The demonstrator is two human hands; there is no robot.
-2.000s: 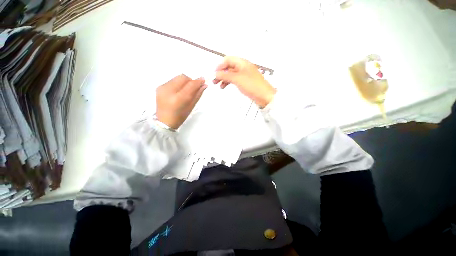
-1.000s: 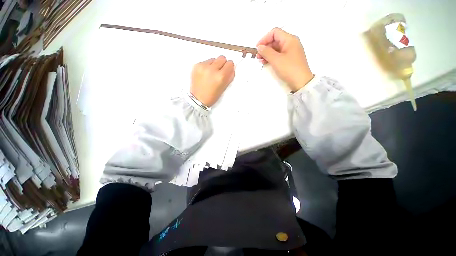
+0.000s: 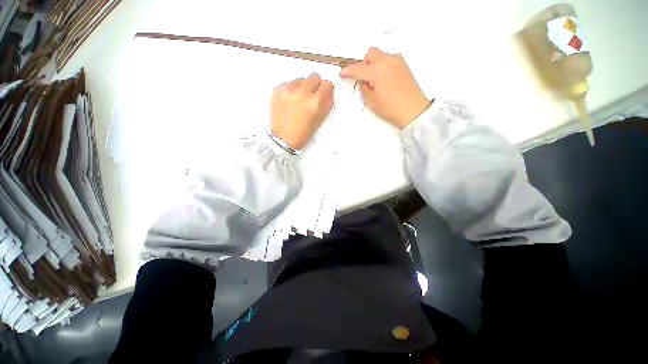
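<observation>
A long narrow brown strip lies on the white table, running from the upper left to my right hand. My right hand has its fingertips on the strip's right end and covers it. Whether the fingers pinch the strip or only press on it cannot be told. My left hand rests curled on the white surface, below the strip; whether it grips anything is hidden. A pale panel with a notched end runs from between the hands to the table's front edge. Its outline is almost lost against the table.
A tall stack of brown and white cut pieces fills the left table edge. More brown strips lie at the upper left. A glue bottle lies at the right, nozzle towards the front edge. My dark apron is below.
From two seconds ago, both hands have moved apart from each other and the right reached the strip's end. Since one second ago, the right hand shifted slightly left and its fingers now cover the prongs.
</observation>
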